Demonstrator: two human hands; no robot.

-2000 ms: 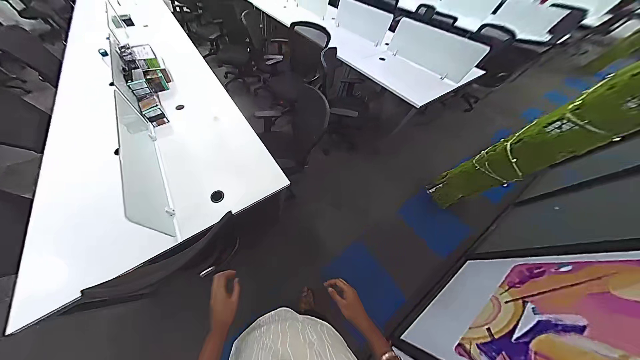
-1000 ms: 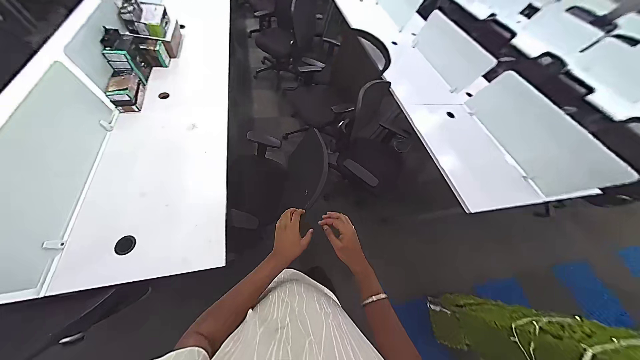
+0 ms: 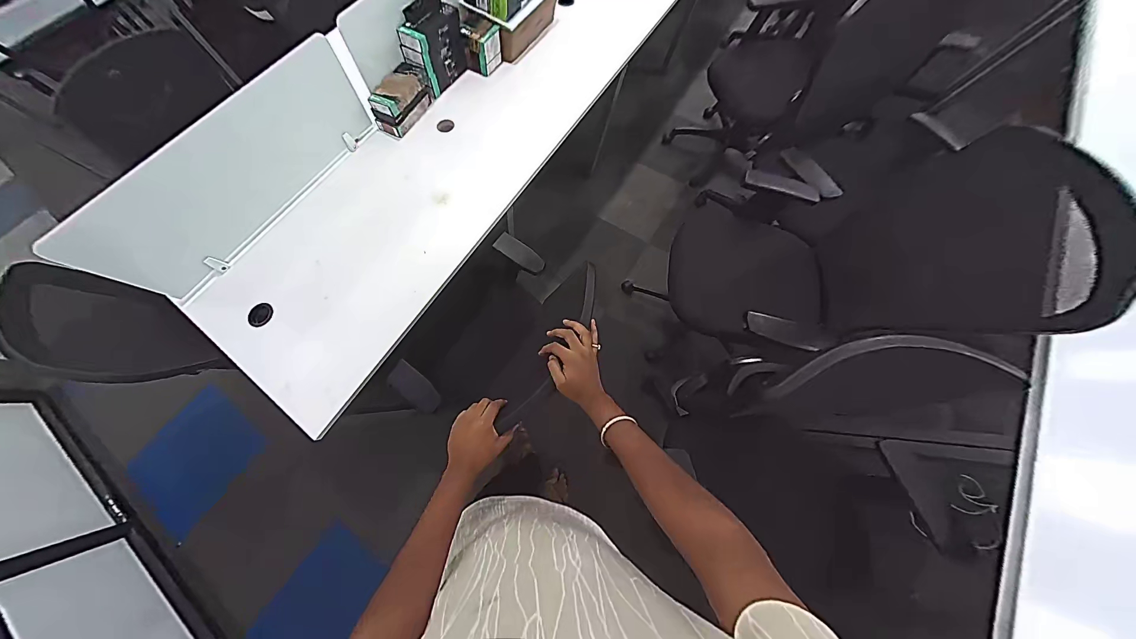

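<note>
A black office chair stands below me at the desk, the curved rim of its backrest (image 3: 589,293) running between my two hands. My left hand (image 3: 477,435) is at the near end of this rim, thumb and fingers spread about it. My right hand (image 3: 575,362), with a ring and a bracelet on that arm, lies farther along, fingers bent over the rim. Both hands look to be at or on the backrest; whether they grip it cannot be told. The chair's seat is dark and hard to make out, with armrests (image 3: 414,385) near the desk edge.
The white desk (image 3: 373,266) with a frosted divider (image 3: 222,169) and several boxes (image 3: 430,49) lies to the left. More black chairs (image 3: 745,275) stand close on the right, beside a white surface (image 3: 1083,461). Another chair back (image 3: 98,319) is at far left.
The view has swung round strongly toward the desk. My hands, over the floor two seconds ago and close together one second ago, are now farther apart at the chair's backrest.
</note>
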